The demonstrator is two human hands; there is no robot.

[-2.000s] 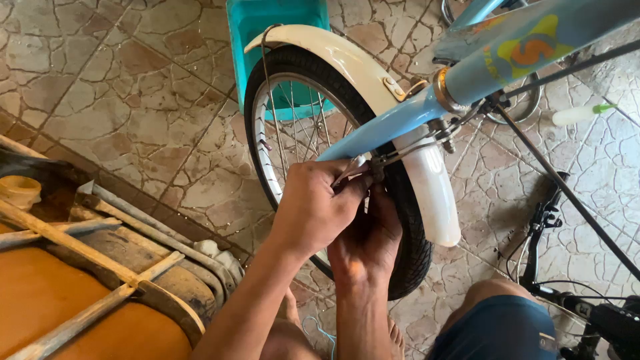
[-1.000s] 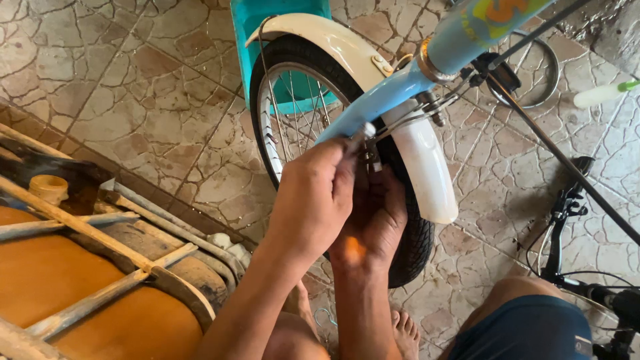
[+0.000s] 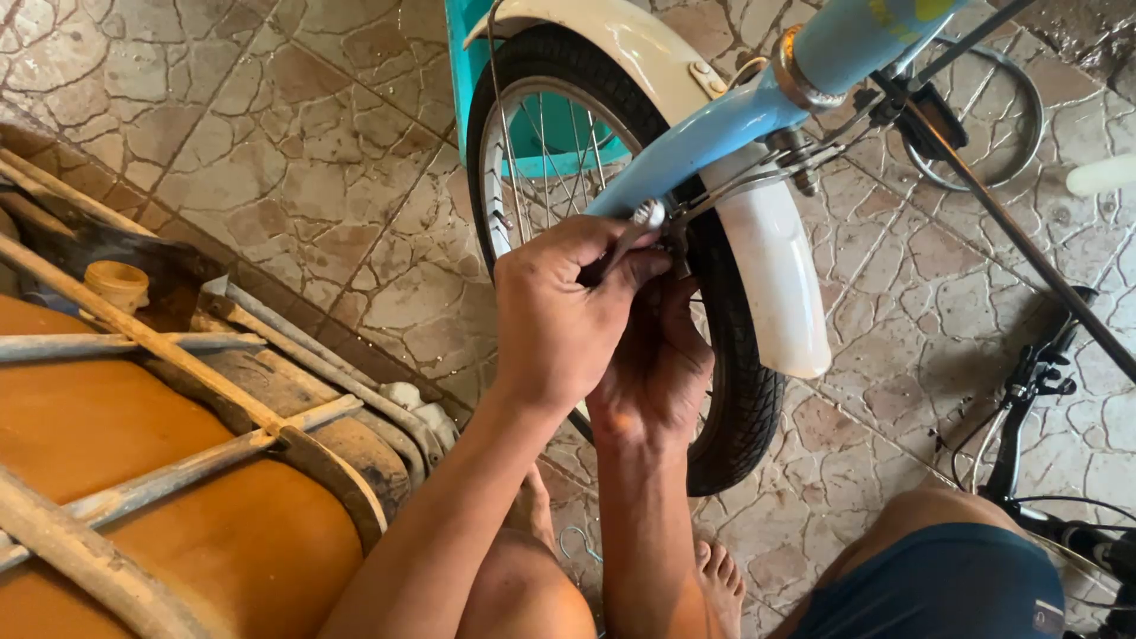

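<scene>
My left hand (image 3: 568, 306) is closed around a metal wrench (image 3: 635, 232), whose upper end stands out above the fingers beside the blue bicycle fork (image 3: 683, 160). Just below and to the right of it, my right hand (image 3: 657, 364) is turned palm up, its fingertips at small brake parts (image 3: 680, 248) beside the black tire (image 3: 745, 426); whether it grips one of them is hidden. The white fender (image 3: 781, 275) curves over the wheel. Brake cables run from the parts up toward the frame.
A teal plastic container (image 3: 460, 80) sits behind the wheel. At the left is a wooden-slatted frame (image 3: 204, 364) over an orange surface, with a small yellow container (image 3: 117, 284). A black handlebar with brake lever (image 3: 1021, 390) lies at the right on the tiled floor (image 3: 311, 177).
The wrench's upper end has come to show more clearly above my left hand. Both hands remain at the brake parts beside the fork.
</scene>
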